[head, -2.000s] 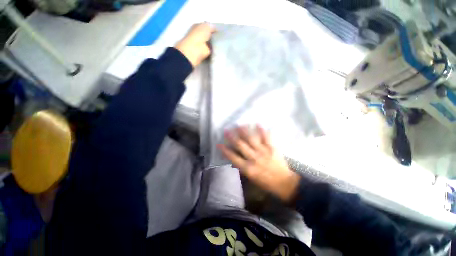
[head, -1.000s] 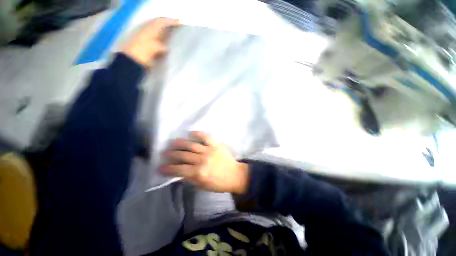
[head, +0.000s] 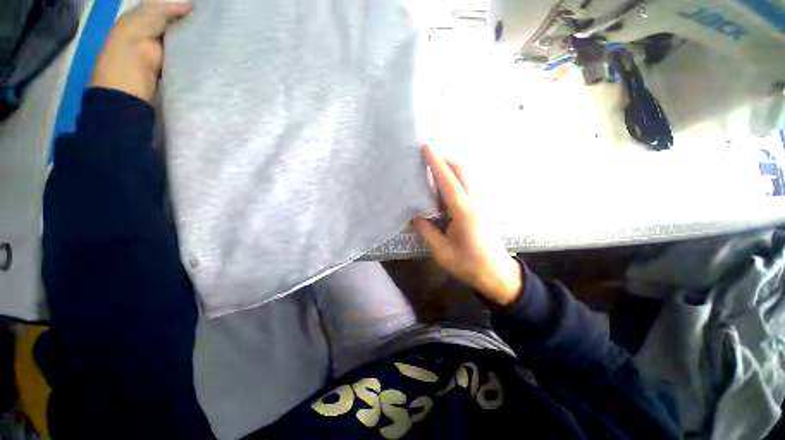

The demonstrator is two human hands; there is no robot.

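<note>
A light grey fabric panel [head: 288,146] lies over the front of the white machine table, its lower edge hanging over the table's edge above the lap. My left hand [head: 138,47] holds the panel's upper left edge. My right hand [head: 465,228] is at the panel's lower right corner, with the corner between thumb and fingers. The panel looks doubled, as a second thin edge shows along its bottom. Its top is cut off by the picture's edge.
The cream sewing machine [head: 723,51] stands at upper right, with black-handled scissors [head: 645,112] under its arm. A ruler strip [head: 551,238] runs along the table's front edge. Blue tape [head: 82,77] is at left. Grey pieces [head: 732,335] hang in a heap at lower right. Part of a yellow stool [head: 33,378] shows.
The panel now appears larger and closer. My right hand has moved from lying flat on the panel's lower left part to its lower right corner. My left hand stays at the upper left edge.
</note>
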